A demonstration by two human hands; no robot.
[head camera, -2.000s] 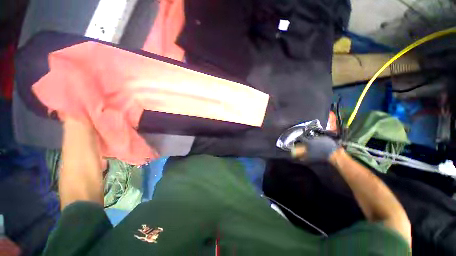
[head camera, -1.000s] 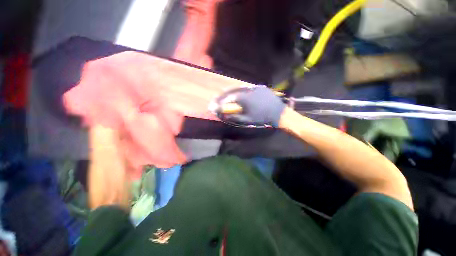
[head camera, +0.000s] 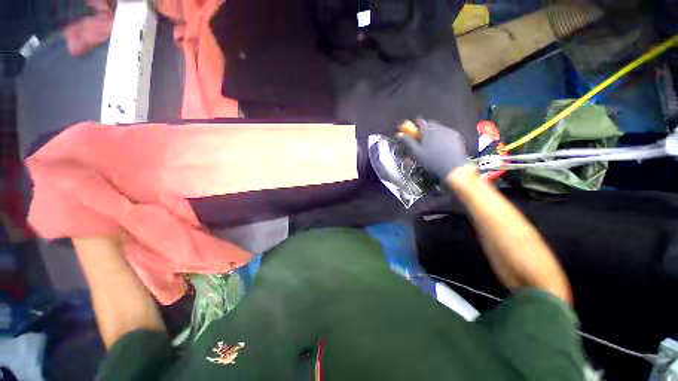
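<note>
A coral-pink garment [head camera: 260, 156] lies along the dark padded board [head camera: 290, 202]. Its right part is flat and bright, its left part is bunched and hangs over the near edge. My left forearm reaches up to the bunched part; the cloth hides my left hand, so its grip cannot be seen. My right hand [head camera: 438, 149], in a grey glove, is closed on the tan handle of the steam iron [head camera: 395, 170]. The iron is tilted, its silver body just right of the garment's straight end and apart from the cloth.
A white bar [head camera: 128, 67] and more coral cloth [head camera: 202, 63] lie beyond the board. A black garment [head camera: 282, 56] lies behind it. Whitish hoses [head camera: 580, 156] run right from the iron. A yellow hose [head camera: 595, 91], a red-and-white piece [head camera: 487, 138] and green cloth [head camera: 576, 141] are at right.
The iron was at the right, moved left onto the coral cloth, and is now back off its right end. The garment now lies more level in view, its left part bunched lower.
</note>
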